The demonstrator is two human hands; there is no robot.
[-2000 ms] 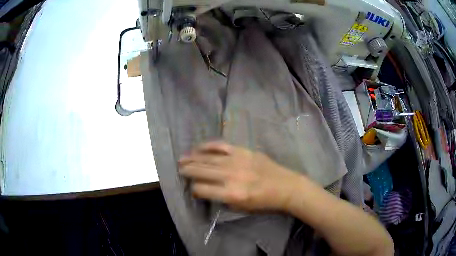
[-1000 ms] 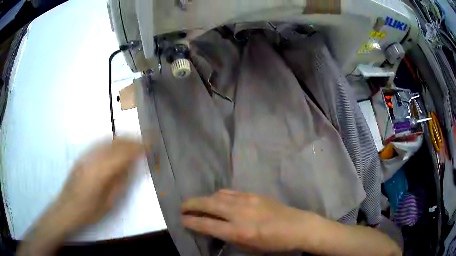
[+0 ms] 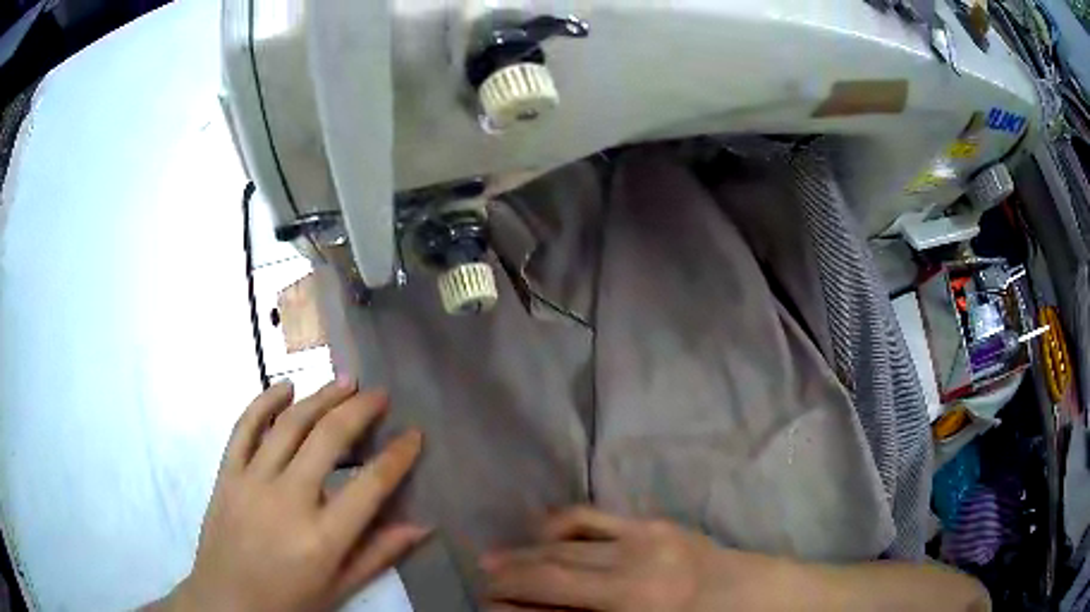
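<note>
The grey-brown garment piece lies under the sewing machine and spreads down towards me, with striped lining along its right side. Its left edge runs beneath the needle area. My left hand lies with spread fingers on the white table and on the cloth's left edge, below the tan patch. My right hand rests flat on the cloth at the bottom centre, fingers pointing left, partly blurred. No tool shows in either hand.
The white table lies to the left. Ribbed tension knobs stick out from the machine head. An open tool box and yellow-orange scissors are at the right, above a striped purple bundle.
My left hand has come in from the left and lies on the cloth's edge. My right hand has shifted lower in the picture. The machine head appears larger and lower in view.
</note>
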